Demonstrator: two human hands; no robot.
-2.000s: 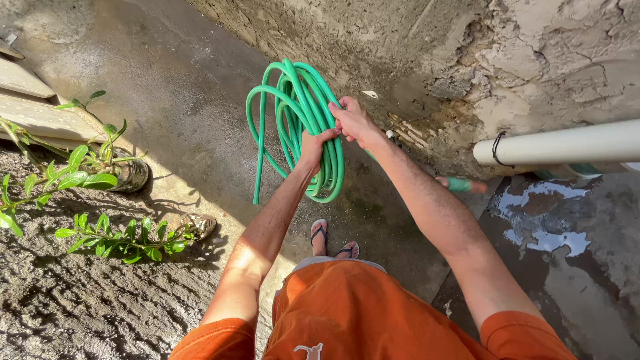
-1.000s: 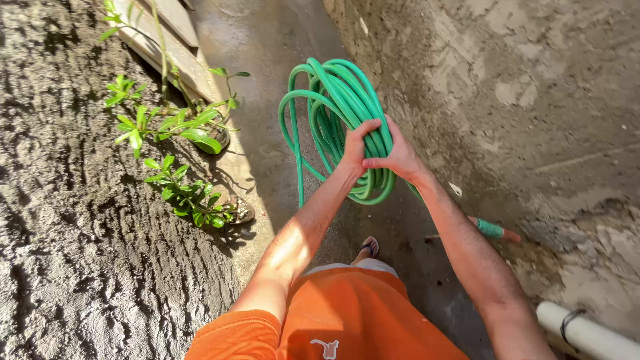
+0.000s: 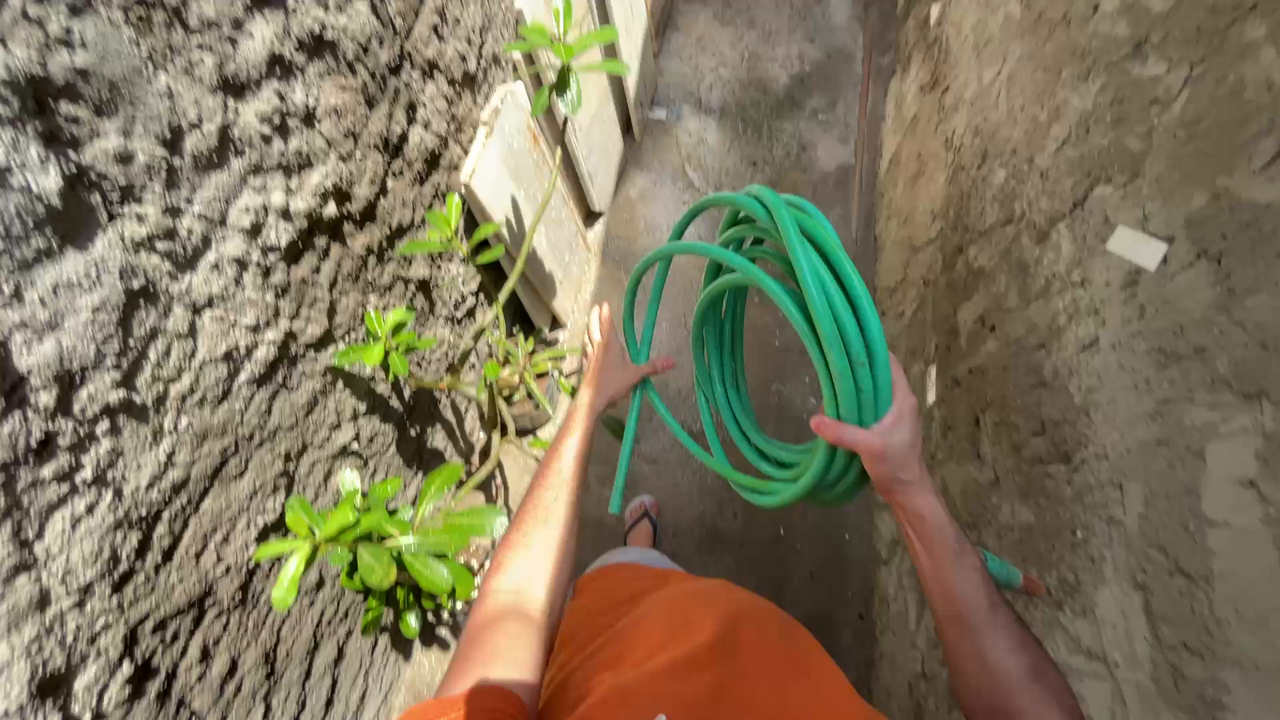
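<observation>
A coiled green garden hose (image 3: pixel 845 330) hangs in front of me over the wet concrete path. My right hand (image 3: pixel 885 430) grips the right side of the coil, its thumb across the loops. At the left side of the coil is my left hand (image 3: pixel 618 370), fingers spread, with its thumb against a loose outer loop near the hose's free end (image 3: pixel 620 490). That end dangles below the left hand. The left palm is partly turned away, and its fingers are not wrapped round the hose.
A rough cement wall (image 3: pixel 200 300) rises on the left, with green leafy plants (image 3: pixel 430 560) beside it. Flat slabs (image 3: pixel 530 190) lean there, further up. Along the right runs another wall (image 3: pixel 1080 350); a green-wrapped pipe end (image 3: pixel 1005 570) sticks out low from it. The concrete path (image 3: pixel 720 130) lies between.
Both hands were together on the coil's lower part; now they are apart, the left at the loose loop, the right on the coil's right side. The view has turned and moved along the path.
</observation>
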